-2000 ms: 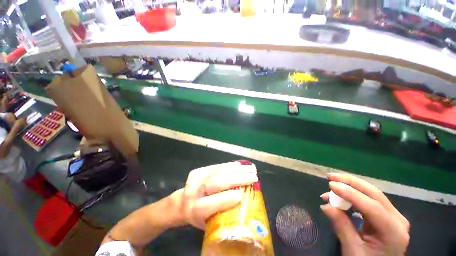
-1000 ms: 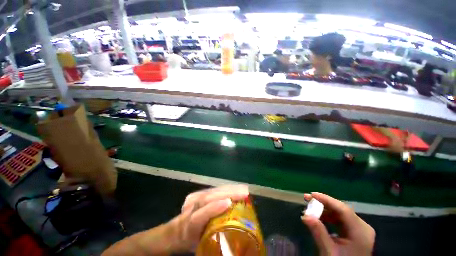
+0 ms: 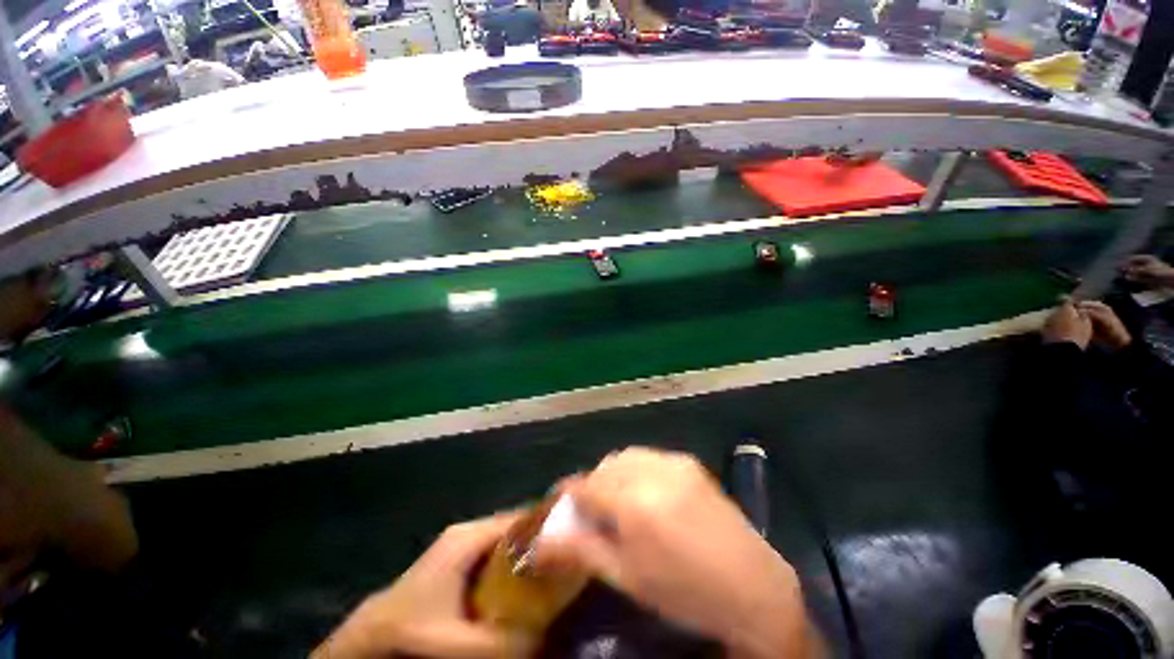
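Observation:
My left hand point(image 3: 438, 595) is closed around the orange-yellow drink bottle point(image 3: 525, 595) at the bottom centre. My right hand point(image 3: 676, 534) is at the bottle's neck, with its fingers on the small white bottle cap point(image 3: 561, 520). Both hands are blurred, and the right one hides part of the bottle. Whether the cap sits on the neck cannot be told. The electric screwdriver point(image 3: 751, 484) lies on the dark bench just beyond my right hand, partly hidden by it.
Electronic units point(image 3: 882, 301) lie spaced along the green conveyor point(image 3: 515, 340). A white fan point(image 3: 1094, 613) is at the lower right. Another person's hands point(image 3: 1089, 322) are at the right. Cardboard point(image 3: 58, 496) stands at the left. A white shelf point(image 3: 386, 113) holds a red bin point(image 3: 80, 139) and a round dish point(image 3: 523, 86).
The view has swung to the right, bringing the screwdriver, white fan and another person's hands into view. My right hand has brought the cap from beside the bottle to its neck.

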